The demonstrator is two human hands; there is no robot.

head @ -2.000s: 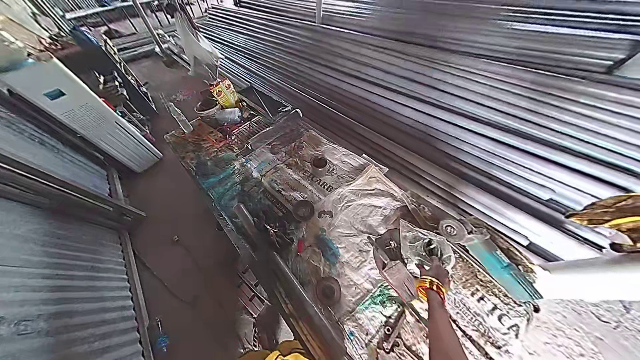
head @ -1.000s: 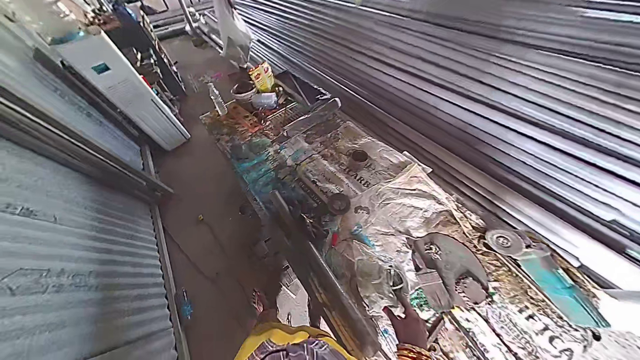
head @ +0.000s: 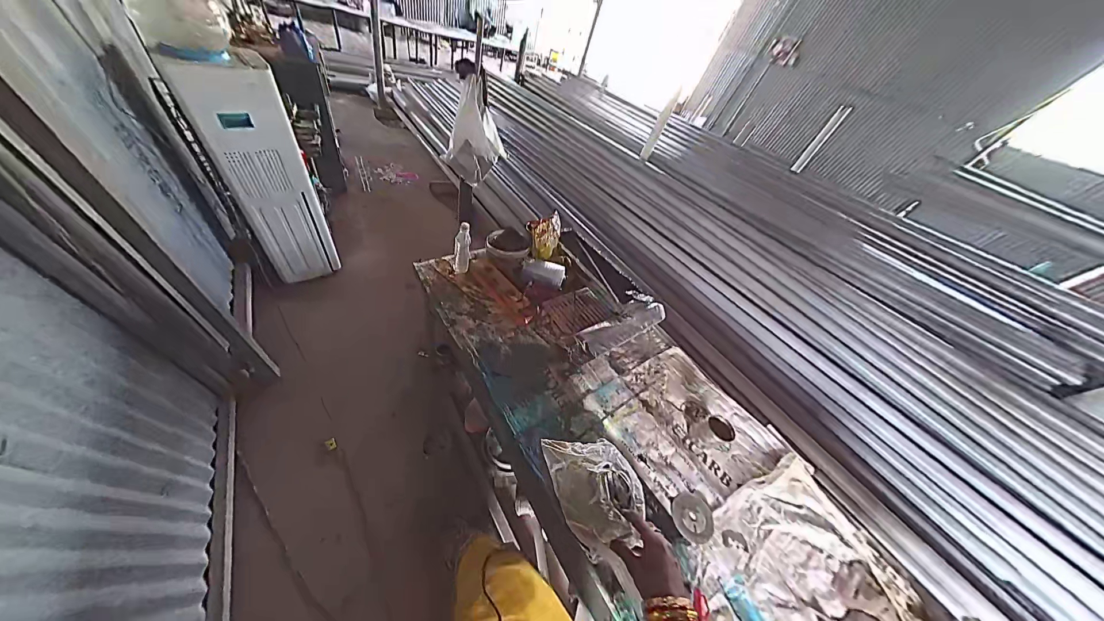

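My right hand (head: 649, 556), with bangles at its wrist, grips a clear plastic bag (head: 595, 492) with something dark inside. The bag is at the near left edge of the long, paint-stained workbench (head: 517, 354). Just right of the hand lies a round disc with a centre hole (head: 692, 517). A dark ring-shaped part (head: 719, 428) rests farther up on the printed sacking. Crumpled plastic sheeting (head: 793, 535) covers the bench to the right of the hand. My left hand is out of view; yellow cloth (head: 509, 582) shows at the bottom.
At the bench's far end stand a clear bottle (head: 462, 248), a bucket (head: 508, 244) and a yellow packet (head: 546, 236). Long metal profiles (head: 776, 302) are stacked along the right side. A white water dispenser (head: 259, 164) stands at the left, and a white bag (head: 474, 138) hangs from a post.
The view has swung up toward the far end. My right hand has moved along the bench to its left edge and now holds the plastic bag. The angle grinder has left the view.
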